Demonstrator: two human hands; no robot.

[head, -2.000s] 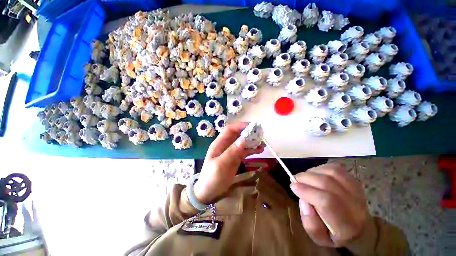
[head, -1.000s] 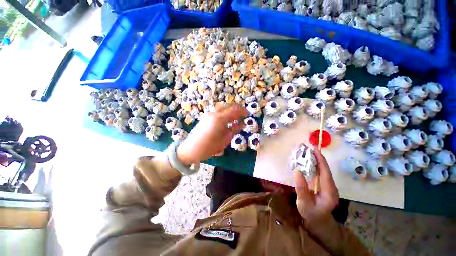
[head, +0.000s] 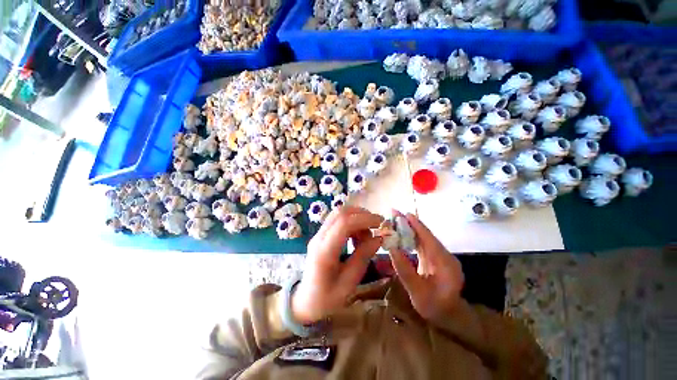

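Observation:
A pale ridged craft piece [head: 399, 233] is held between both hands just in front of the table's near edge. My right hand [head: 433, 278] grips it from the right, with the thin wooden stick [head: 410, 178] also in its fingers and pointing up over the white sheet [head: 519, 228]. My left hand [head: 335, 260] holds a small orange-yellow part [head: 381, 232] against the craft piece's left side. Whether the part is fixed to it cannot be told. The red disc [head: 424, 181] lies on the white sheet, just right of the stick.
A heap of small mixed parts [head: 275, 133] lies left of centre. Ridged pieces [head: 499, 174] stand in rows at right, duller ones [head: 174, 204] at far left. Blue bins [head: 423, 46] line the back, left and right of the green table [head: 609, 230].
My left hand has moved from the heap's near edge to the craft piece and now holds a small part. My right hand has moved left with the craft piece and stick. The camera view has shifted.

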